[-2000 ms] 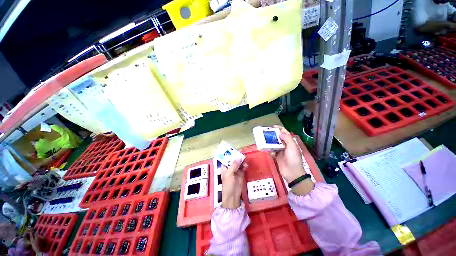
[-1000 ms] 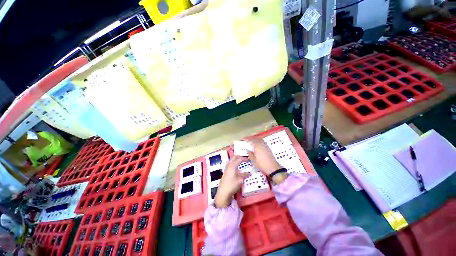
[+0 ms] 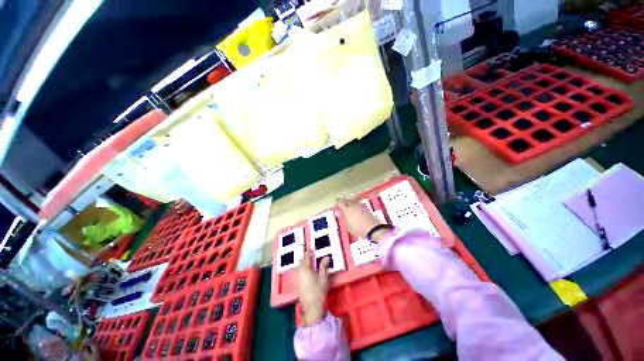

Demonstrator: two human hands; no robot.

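The red-pink white-unit tray (image 3: 286, 288) lies in front of me on a red tray with large open pockets (image 3: 374, 304). White units with dark windows (image 3: 288, 248) fill part of the left bay and stand in the second bay. White units with small marks (image 3: 406, 204) lie in the right bays. My left hand (image 3: 311, 285) is at the near end of the second bay, thumb and finger apart, over the lowest unit's edge. My right hand (image 3: 359, 217), with a dark wristband, reaches over the far part of the third bay. Its fingertips are blurred, and any unit under it is hidden.
Pocket trays with dark units stand at left (image 3: 205, 317) and at right behind the post (image 3: 537, 113). The metal post (image 3: 432, 120) rises right of the work. Record sheets (image 3: 544, 218), pink paper (image 3: 625, 204) and a pen (image 3: 595, 215) lie right. Yellowish sheets (image 3: 311, 92) hang above.
My hands were together over the third bay around a white unit. They are now apart, the left lower and over the second bay. The view has tilted and shifted.
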